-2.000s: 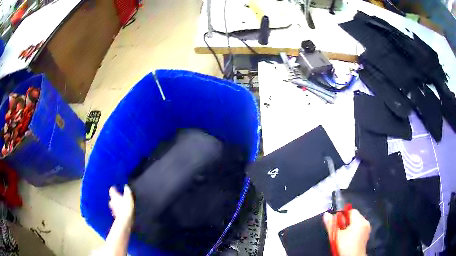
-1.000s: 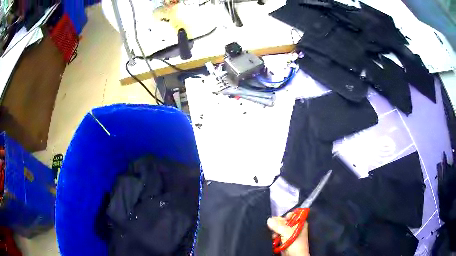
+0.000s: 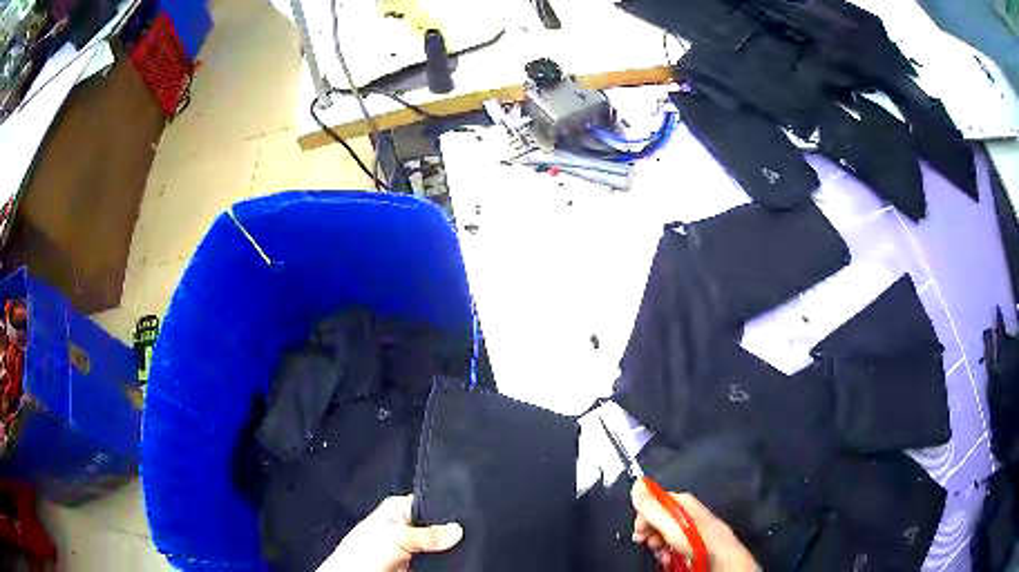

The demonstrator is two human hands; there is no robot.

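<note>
My left hand point(image 3: 391, 540) grips the left edge of a black fabric panel point(image 3: 492, 475), thumb on top, at the bottom centre. The panel lies over the right rim of the big blue bin and the table's left edge. My right hand point(image 3: 687, 531) holds scissors point(image 3: 676, 516) by their red-orange handles, just right of the panel. The silver blades point up and left; whether they are parted is hard to tell. More black panels point(image 3: 715, 335), some with small white logos, lie spread on the table at right.
The blue bin point(image 3: 201, 369) at left holds black pieces. A grey metal device point(image 3: 568, 110) with blue tubing and thin metal tools point(image 3: 581, 170) lie at the table's back. A wood-edged table point(image 3: 391, 132) is behind. A pile of black pieces point(image 3: 827, 78) is at far right. A second blue bin point(image 3: 84, 391) stands far left.
My left hand, out of view one second ago, now grips a panel beside the bin. The scissors have turned to point up and left. The view has shifted slightly.
</note>
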